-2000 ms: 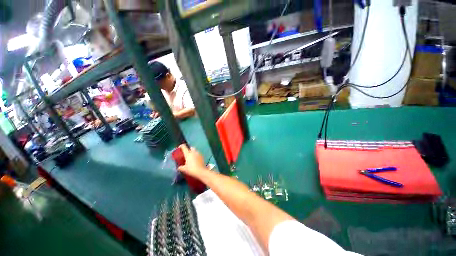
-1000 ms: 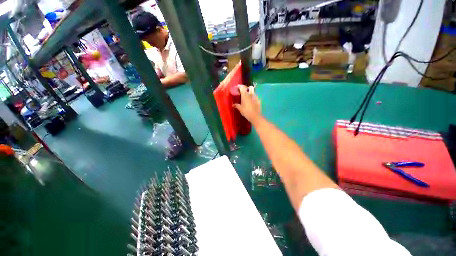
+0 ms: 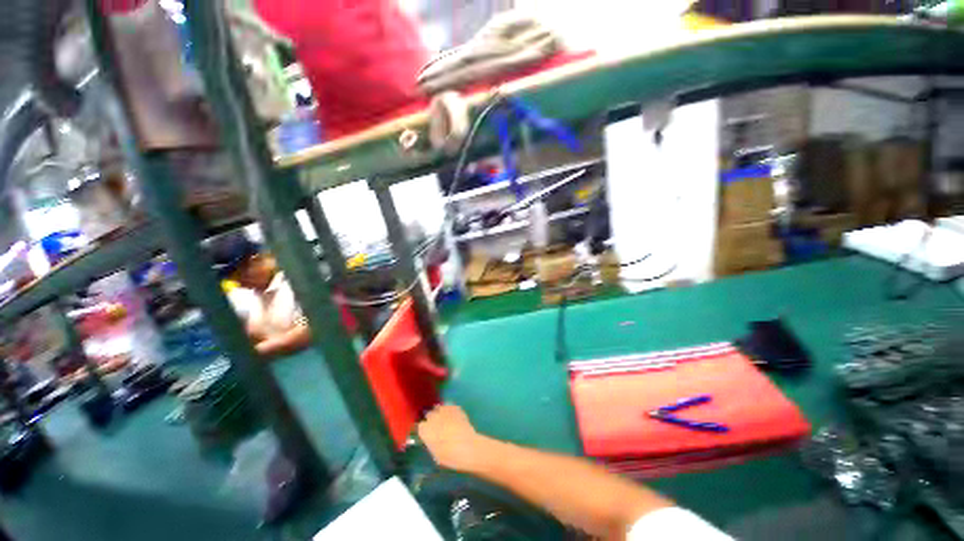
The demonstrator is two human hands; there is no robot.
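My right hand [image 3: 448, 435] reaches in from the lower right, blurred, at the lower edge of an upright red panel [image 3: 389, 370] that leans by the green post. A red object with a side handle, perhaps a heat gun [image 3: 431, 366], stands against the panel just above my hand. My fingers are bent, and whether they grip anything cannot be told. A white board [image 3: 383, 516] shows at the bottom edge, cut off. My left hand is out of the picture.
Blue-handled cutters [image 3: 689, 414] lie open on a red foam stack [image 3: 677, 386]. A black case [image 3: 777, 347] is behind it. Heaped circuit boards [image 3: 909, 423] are at the right. Green posts [image 3: 307, 264] stand left of my hand. A person [image 3: 264, 301] sits beyond them.
The view has swung up and to the right. The upright rows of boards have left the picture. My right hand was on the red object and is now lower, near the panel's bottom.
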